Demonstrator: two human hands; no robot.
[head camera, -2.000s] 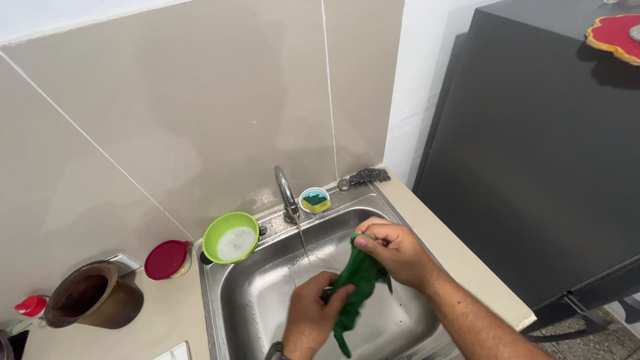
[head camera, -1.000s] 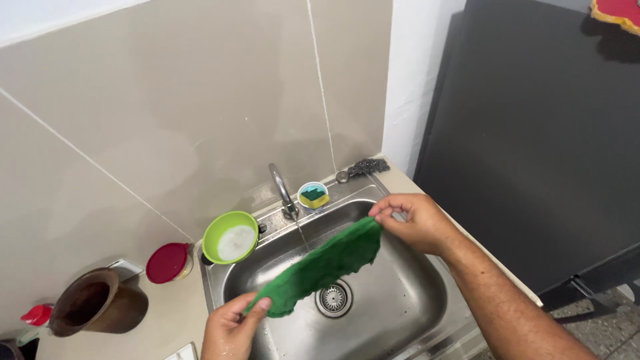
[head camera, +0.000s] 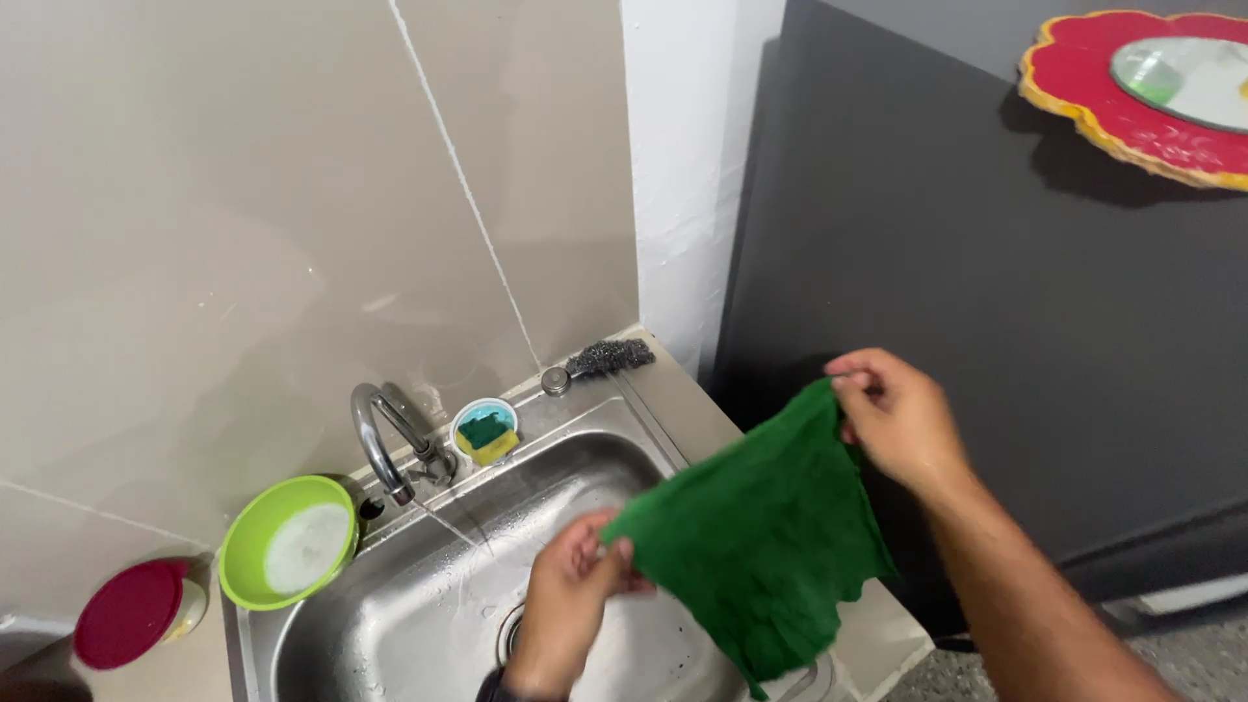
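Observation:
A green cloth (head camera: 765, 531) hangs spread between my two hands, over the right part of the stainless steel sink (head camera: 419, 624) and its edge. My left hand (head camera: 575, 604) pinches its upper left corner above the drain, which is partly hidden. Farther right and higher, my right hand (head camera: 892, 419) grips the other upper corner. A thin stream of water runs from the chrome faucet (head camera: 385, 444) into the basin.
Along the sink's back edge are a green bowl (head camera: 244, 556) with whitish contents, a small tub holding a sponge (head camera: 487, 444) and a dark scouring pad (head camera: 612, 358). A red-lidded container (head camera: 132, 614) stands left. A dark grey cabinet or appliance (head camera: 926, 253) rises at right.
The cloth was bunched between both hands, then stretched over the basin; now it hangs open more fully. Both hands have moved right with it. The view has shifted right.

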